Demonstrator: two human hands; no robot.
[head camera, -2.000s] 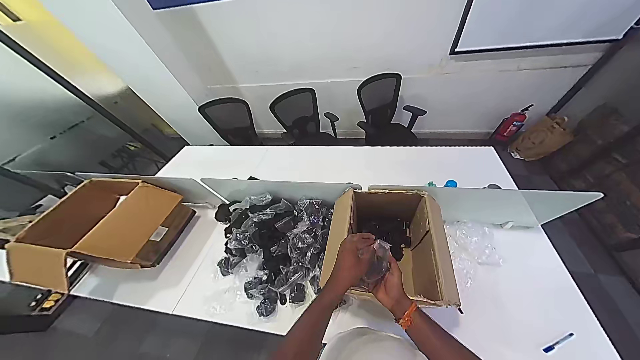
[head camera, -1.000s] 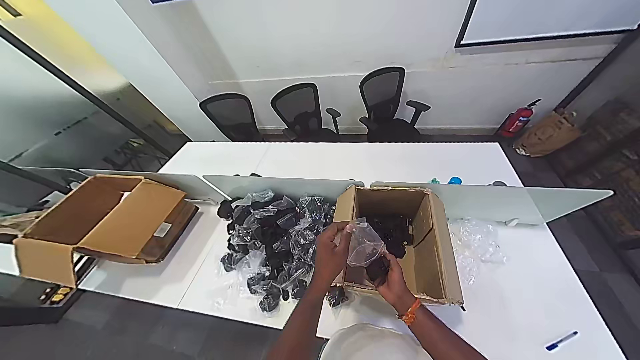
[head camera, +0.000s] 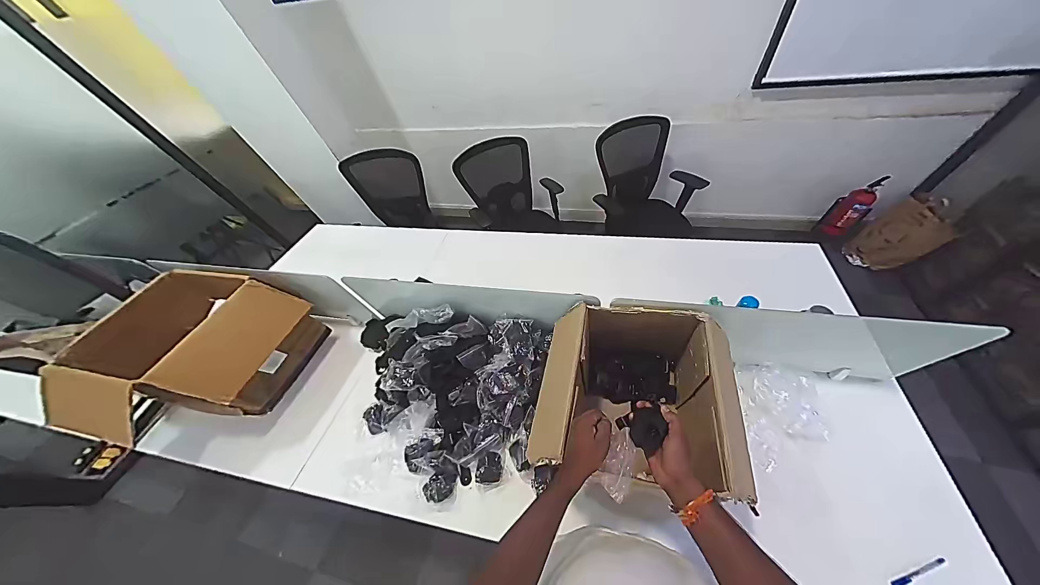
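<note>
My right hand (head camera: 673, 455) grips a small black item (head camera: 648, 427) over the near side of an open cardboard box (head camera: 561, 390). To its left, my left hand (head camera: 589, 443) is closed at the box's near left edge, on a clear plastic bag (head camera: 619, 465) that hangs between the hands. Inside the box lie more black items (head camera: 630, 378). Left of the box spreads a heap of black items in clear plastic bags (head camera: 455, 382). What exactly the black items are cannot be told.
A second open cardboard box (head camera: 219, 349) stands at the left. Empty clear plastic bags (head camera: 780, 410) lie right of the near box. A pen (head camera: 918, 571) is by the white table's right front edge. A low glass divider (head camera: 812, 341) crosses the table behind the box.
The black item, inside or against the clear bag a second ago, is now bare in my right hand. The bag hangs lower, and my left hand has moved down.
</note>
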